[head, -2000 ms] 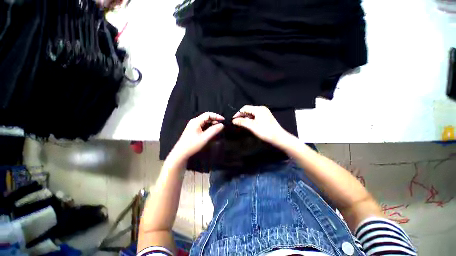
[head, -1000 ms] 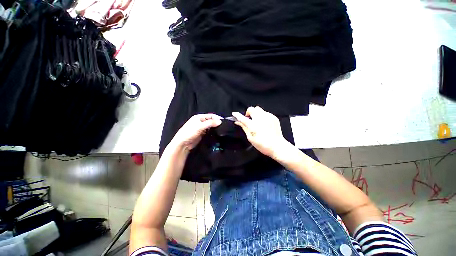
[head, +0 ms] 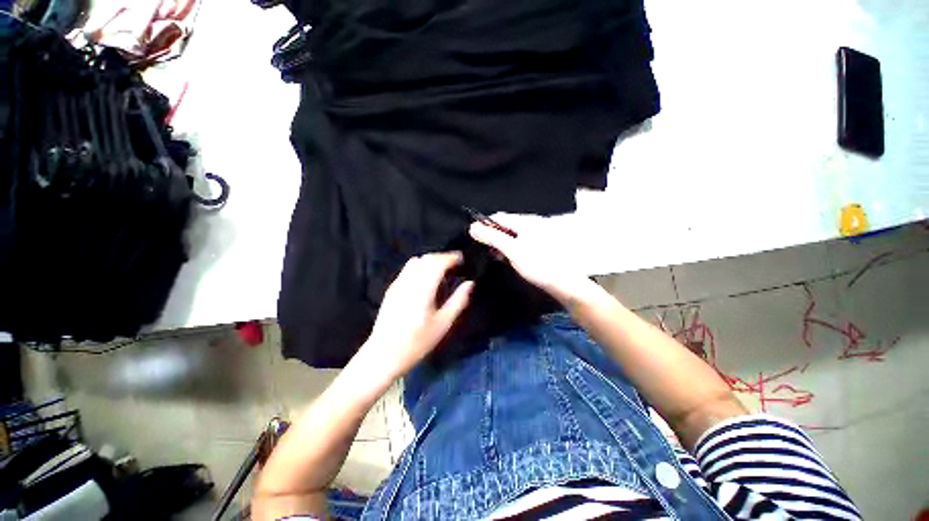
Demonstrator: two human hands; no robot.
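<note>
A pile of black garments (head: 458, 122) lies on the white table and hangs over its near edge against my overalls. My left hand (head: 420, 305) pinches the black cloth near the table's edge, with thumb and forefinger bent. My right hand (head: 525, 249) is just to its right, its fingers on the same cloth. A small dark pointed tool with a reddish part, possibly thread snips (head: 489, 221), sticks out from my right fingers to the upper left. The spot between the fingertips is too dark to make out.
Black garments on hangers (head: 92, 204) are heaped at the left of the white table (head: 733, 132). A black phone (head: 861, 102) and a small yellow-orange item (head: 853, 220) lie at the right. Red strips (head: 779, 387) litter the tiled floor. Dark items (head: 71, 478) are at the lower left.
The view has shifted right, so the pile and hangers sit further left. My hands have come down a little, and the dark pointed tool now shows clearly at my right fingers.
</note>
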